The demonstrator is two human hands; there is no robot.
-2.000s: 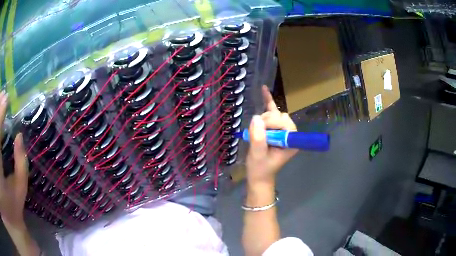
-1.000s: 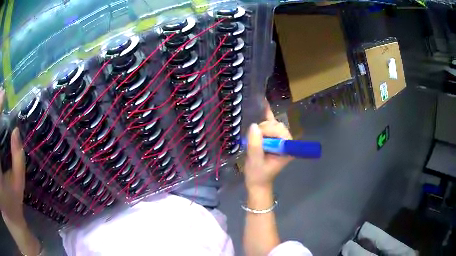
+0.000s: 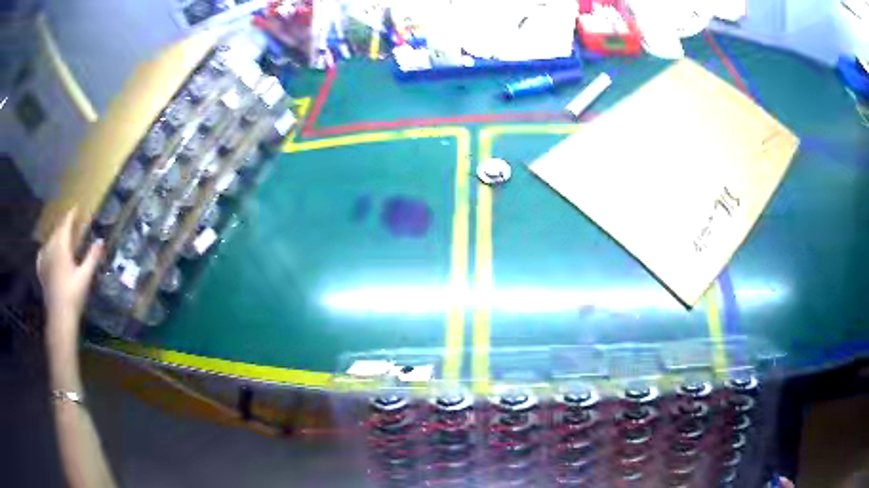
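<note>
The clear plastic tray [image 3: 562,367] with rows of black round wired parts [image 3: 515,419] is at the bottom centre and right, its top edge over the bench's front edge. Its lower part is cut off. At the left, my left hand [image 3: 71,267] holds the near corner of a brown cardboard sheet [image 3: 129,119], which lies against stacked filled trays [image 3: 181,176]. Only a small blurred bit of my right hand [image 3: 781,481] shows at the bottom right edge; its grip is hidden.
Flat on the green bench [image 3: 314,229] are a cardboard sheet with handwriting [image 3: 677,181], a loose round part [image 3: 494,172], a blue cylindrical item [image 3: 529,87] and a white one [image 3: 589,95]. Blue [image 3: 486,65] and red [image 3: 610,33] containers stand behind.
The view has swung up and left onto the bench. My left hand has left the filled tray and is now on the cardboard. My right hand is nearly out of view; its marker no longer clearly shows.
</note>
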